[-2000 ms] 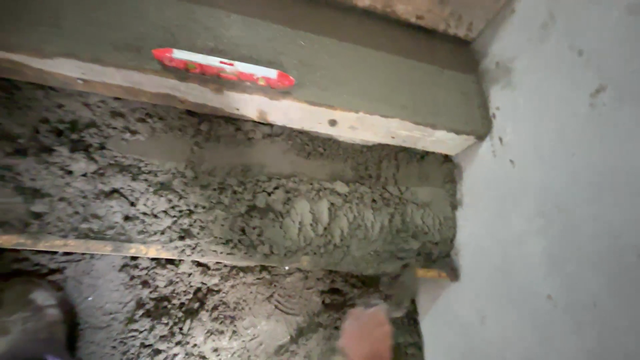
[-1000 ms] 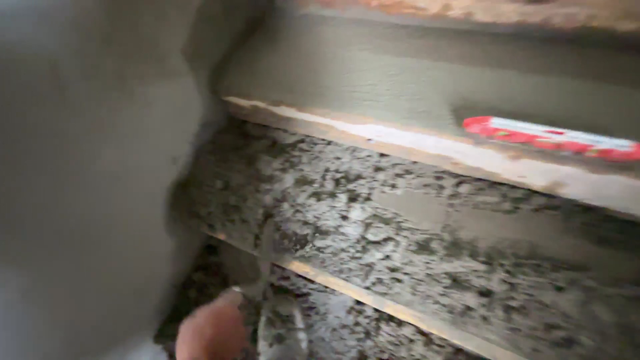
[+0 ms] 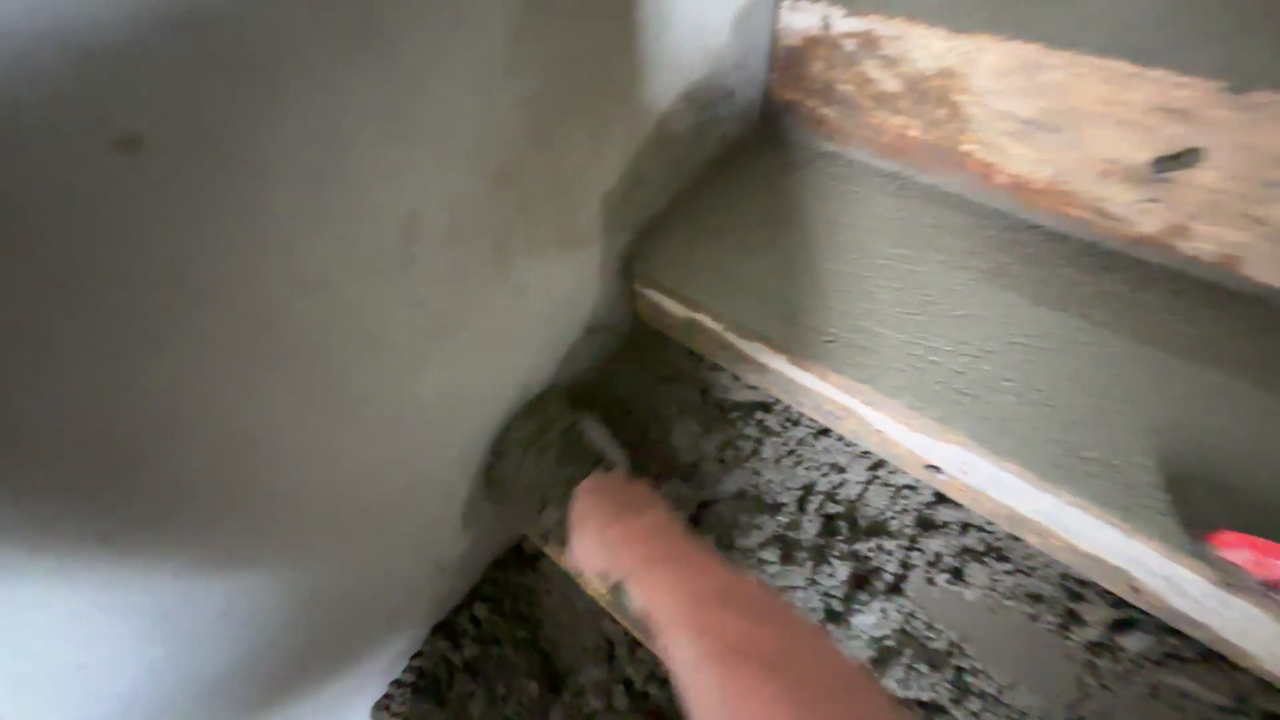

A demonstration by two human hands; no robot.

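Observation:
My right hand [image 3: 620, 525], blurred, reaches in from the bottom into the corner by the wall. It is closed around a hand tool [image 3: 603, 442] that looks like a trowel; only a thin grey part shows beyond the fingers. Below and around the tool lies rough wet concrete [image 3: 820, 520] on a stair tread, between an upper form board [image 3: 900, 450] and a lower board edge [image 3: 600, 590] partly hidden by my wrist. My left hand is out of view.
A grey-white wall [image 3: 300, 300] with smeared edges fills the left. Above the upper board is a smoothed concrete step [image 3: 960, 280], then a stained wooden board [image 3: 1020, 130]. The red end of a small spirit level [image 3: 1245, 555] shows at the right edge.
The view has swung from the stair's right end to its left corner. My right hand, low in the picture before, now reaches further up into the corner beside the wall.

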